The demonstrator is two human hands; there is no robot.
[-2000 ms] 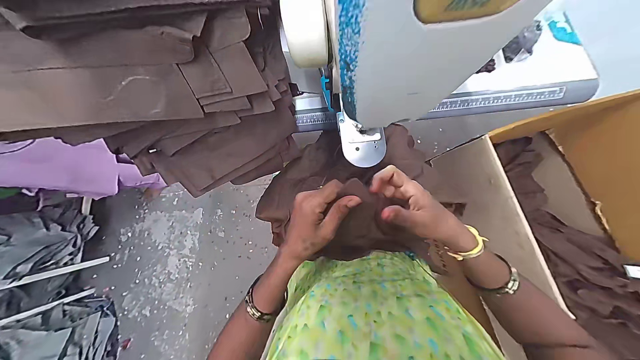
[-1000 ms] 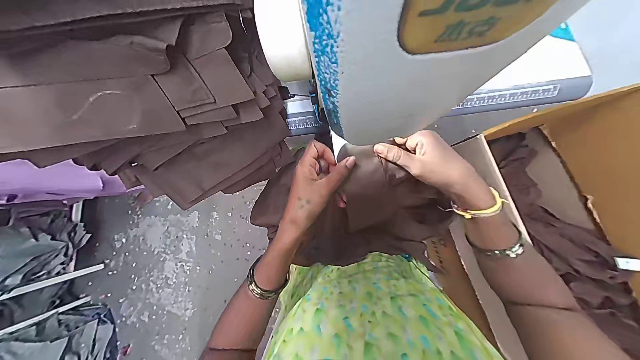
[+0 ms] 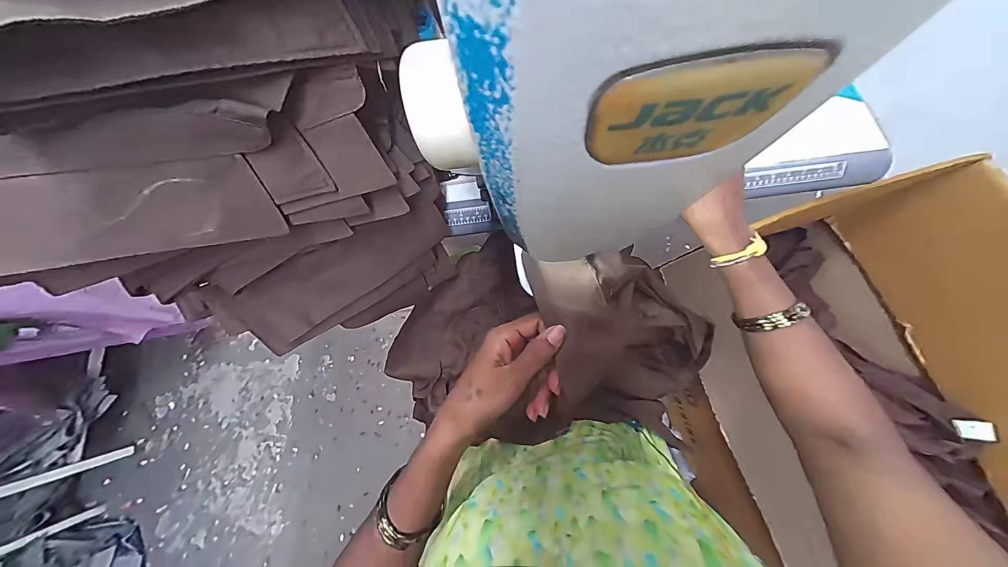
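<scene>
Brown fabric (image 3: 583,346) lies bunched over my lap and up under the Jack sewing machine (image 3: 551,142), whose head hides the needle area. My left hand (image 3: 504,370) pinches the fabric's edge between thumb and fingers, just below the machine head. Behind the machine head goes my right hand; only its wrist part (image 3: 720,216) shows below the head, so its fingers and whatever they touch are hidden. A ruler-marked machine bed (image 3: 795,177) shows on both sides of the head.
Stacked brown fabric pieces (image 3: 157,197) rise at the left, over purple cloth (image 3: 94,315). A cardboard box (image 3: 921,260) at the right holds more brown fabric (image 3: 906,409). Grey cloth (image 3: 47,465) and pale bars (image 3: 67,470) are at the lower left, beside a speckled floor (image 3: 244,441).
My right hand has let go of the fabric near my left hand and moved up behind the machine head. The left hand still grips the fabric. The view has shifted closer to the machine.
</scene>
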